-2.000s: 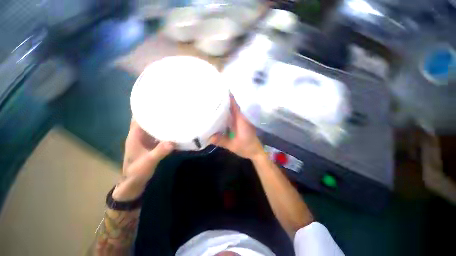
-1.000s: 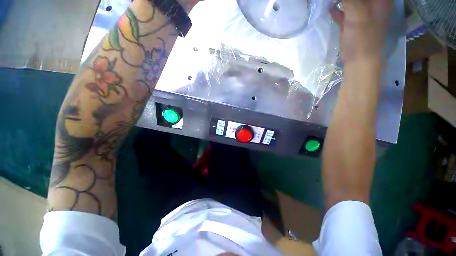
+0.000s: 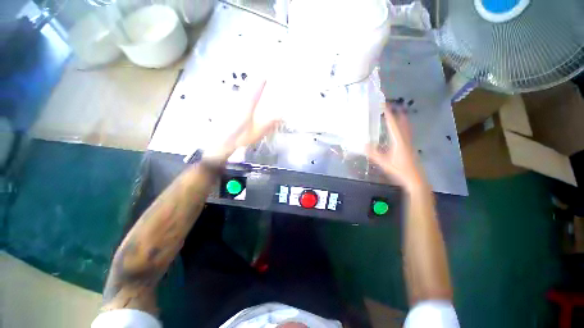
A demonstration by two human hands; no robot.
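Note:
The glossy white housing stands near the back of the machine's silver plate, overexposed, with crinkled clear film around and in front of it. My left hand is over the plate's front left, fingers apart, holding nothing. My right hand is over the plate's right side, fingers apart and empty, slightly blurred. Neither hand touches the housing. The front panel has a left green button, a red button and a right green button.
White bowl-shaped parts with clear covers stand at the upper left on tan cardboard. A wire-caged fan is at the upper right, above an open carton. Small dark bits or holes dot the plate.
The white housing was in both my hands and now stands on the plate. My hands have let go and drawn back towards the front panel. The view has shifted, showing more of the plate.

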